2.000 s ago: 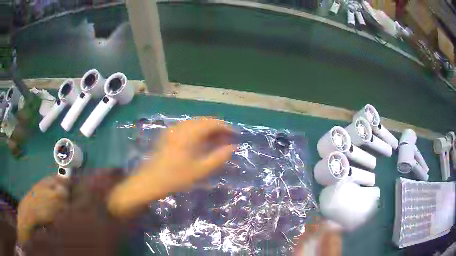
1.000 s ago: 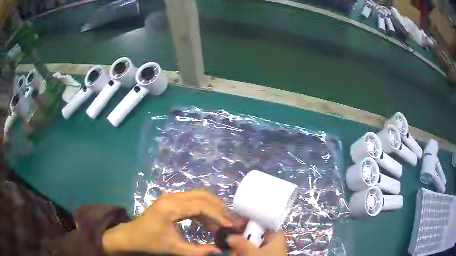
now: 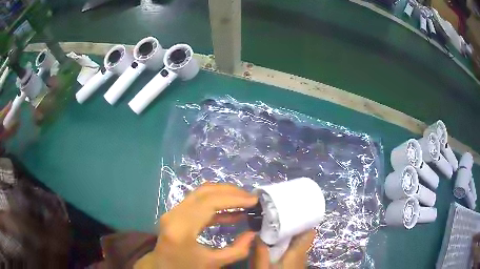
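Note:
My right hand (image 3: 300, 251) is at the bottom centre and holds a white fan unit (image 3: 297, 207) by its handle, with the open end of the head facing left. My left hand (image 3: 202, 228) holds a small dark round part (image 3: 255, 218) between thumb and fingers at that open end. Whether the part is inside the ring or only touching it cannot be told. The plastic-covered parts sheet (image 3: 247, 147) lies flat under and behind both hands, with rows of dark discs under crinkled film.
Three fans with dark centres (image 3: 178, 57) lie at the back left. Several white fans (image 3: 404, 181) lie at the right, beside a gridded tray (image 3: 463, 239). A pale rail (image 3: 326, 92) and post (image 3: 226, 37) stand behind. Another person's blurred hands (image 3: 47, 105) hold a fan at far left.
The white fan in my right hand has turned so its open end faces left. My left hand has raised the dark part to that end. The view has shifted, so the bench items sit differently.

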